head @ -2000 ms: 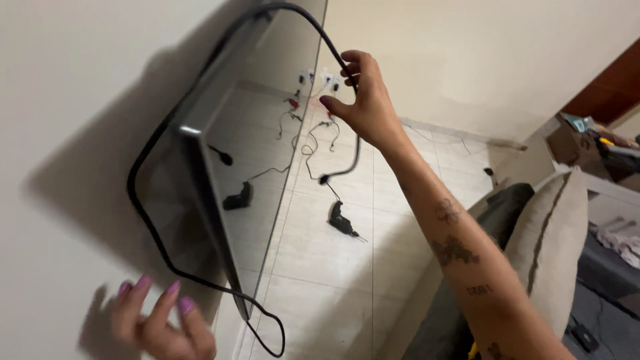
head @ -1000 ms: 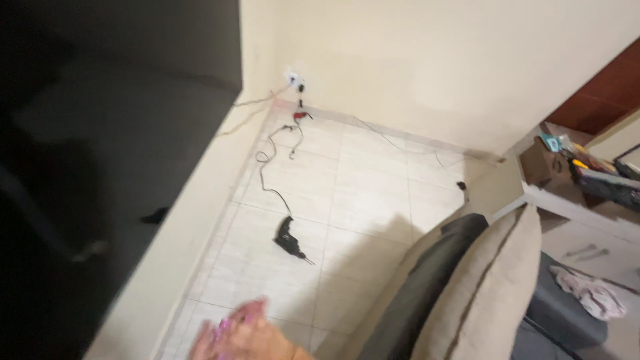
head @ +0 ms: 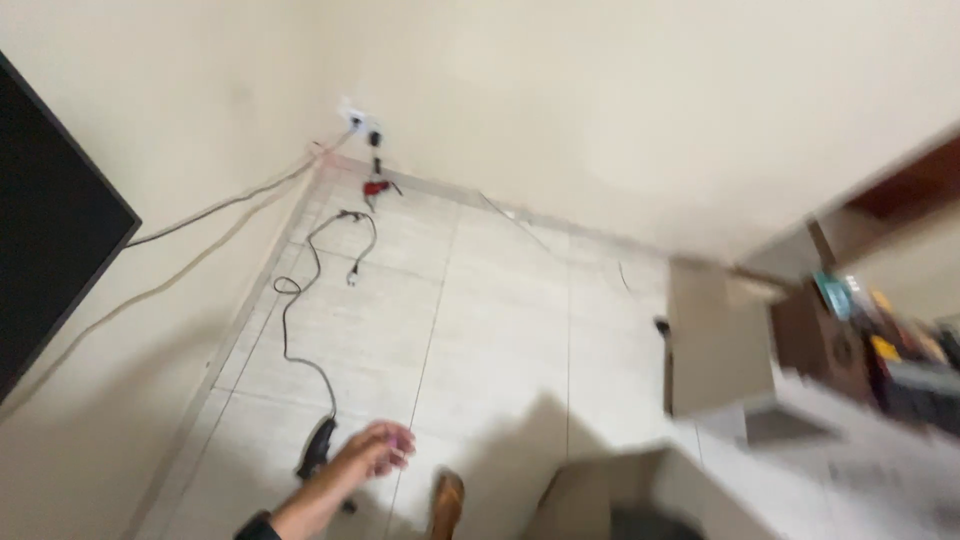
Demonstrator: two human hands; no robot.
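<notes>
My left hand [head: 382, 448] reaches in from the lower left, blurred, fingers loosely bent and apart, with nothing seen in it. Beneath and beside it on the tiled floor lies a black corded power drill [head: 318, 448], partly hidden by my forearm. The drill's cord [head: 286, 326] loops across the tiles toward the corner, and a plug [head: 352, 276] lies near it. Black plugs [head: 375, 138] sit at a white wall outlet [head: 355, 118], above a small red item [head: 376, 187]. My right hand is out of view.
At the left, a flat black screen [head: 52, 225] stands out from the wall, with a dark cable [head: 225, 204] and a pale cable [head: 161, 288] running near it. A foot [head: 448, 495] is at the bottom. To the right are a light cabinet [head: 716, 337] and a brown box [head: 814, 337].
Two seconds ago my right hand was at a black cable beside the screen; both that hand and that cable are now out of view. The view has shifted toward the floor and corner.
</notes>
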